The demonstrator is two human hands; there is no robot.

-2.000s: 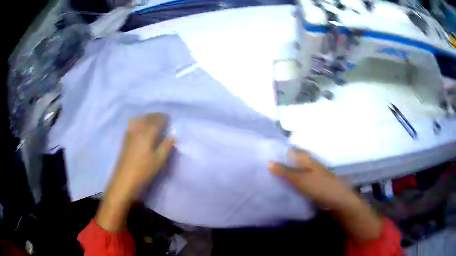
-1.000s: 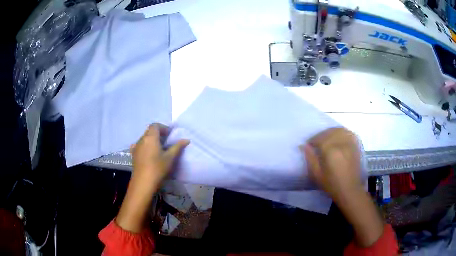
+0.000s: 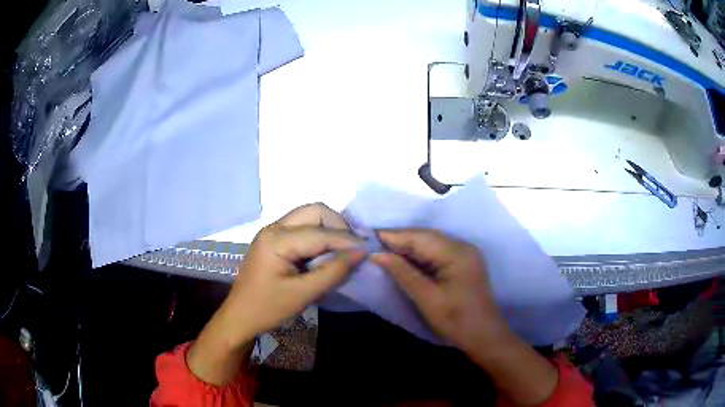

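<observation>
A pale grey-lavender cut panel [image 3: 517, 262] lies over the table's front edge, partly hanging down. My left hand [image 3: 306, 258] and my right hand [image 3: 437, 278] pinch its left part between thumbs and fingers, fingertips almost touching. The pinched edge is mostly hidden by my fingers. A stack of cut panels [image 3: 175, 135] lies flat at the table's left, a small tab sticking out at its upper right. The white sewing machine [image 3: 588, 56] stands at the right, its presser foot [image 3: 485, 119] above the needle plate [image 3: 451, 119], with no cloth under it.
Blue-handled thread snips [image 3: 652, 184] lie right of the needle. A small dark curved part [image 3: 434, 178] is at the machine bed's front left corner. A crinkled clear plastic bag [image 3: 60, 87] is at the far left. The ruler-marked front edge [image 3: 636, 272] runs below.
The single panel was lifted off the stack and moved right. My hands, spread apart on it a second ago, have come together at its left part. The dark curved part is now uncovered.
</observation>
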